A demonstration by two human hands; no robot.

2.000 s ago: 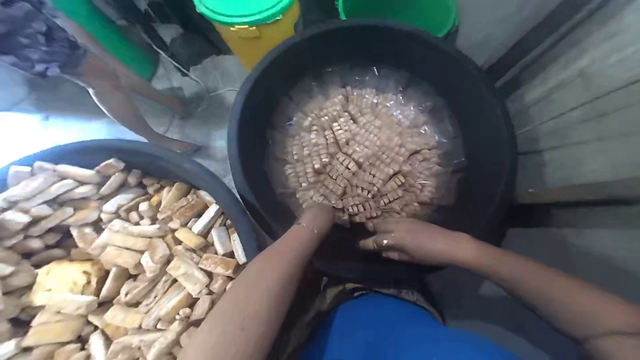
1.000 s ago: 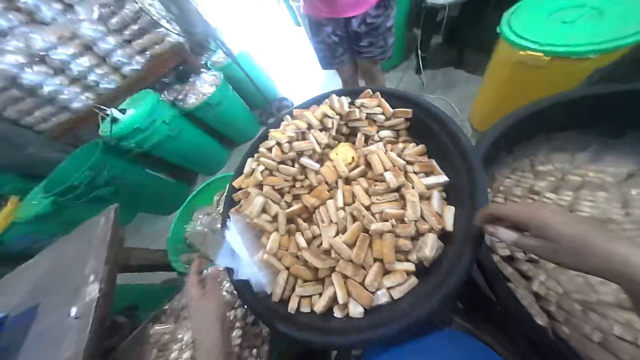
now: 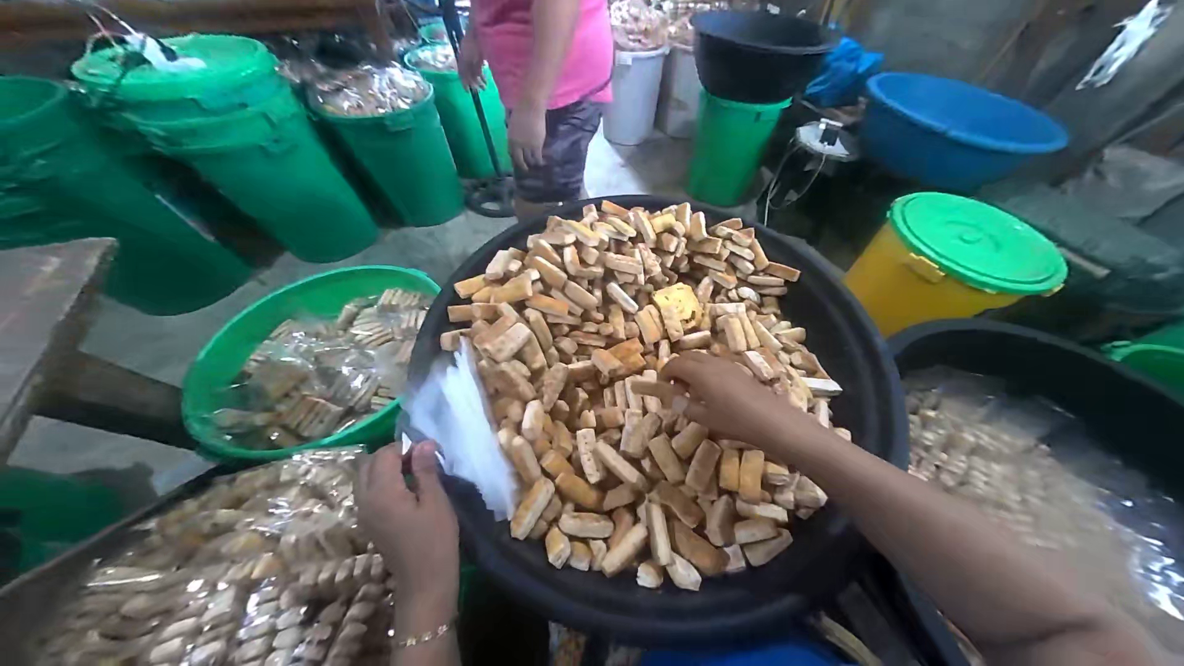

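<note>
A wide black basin [image 3: 888, 407] holds a heap of short toasted bread sticks [image 3: 638, 444], with one yellow sponge-like piece [image 3: 677, 307] among them. My right hand [image 3: 731, 393] reaches into the heap, its fingertips on a bread stick. At the basin's left rim, my left hand [image 3: 407, 499] pinches the edge of something thin; it looks like a clear plastic bag, partly hidden. A stack of clear plastic bags [image 3: 462, 430] lies inside the rim beside that hand.
Bagged bread sticks fill a container [image 3: 231, 573] at lower left, a green tub [image 3: 199, 407] and a black tub [image 3: 1017, 338] at right. A wooden table [image 3: 55, 287] juts in at left. A person in pink [image 3: 564, 55] stands beyond the basin, near green bins [image 3: 268, 176].
My hands have left the black tub of bagged sticks, where both were two seconds ago. My right hand has since moved into the loose sticks. The view has swung widely.
</note>
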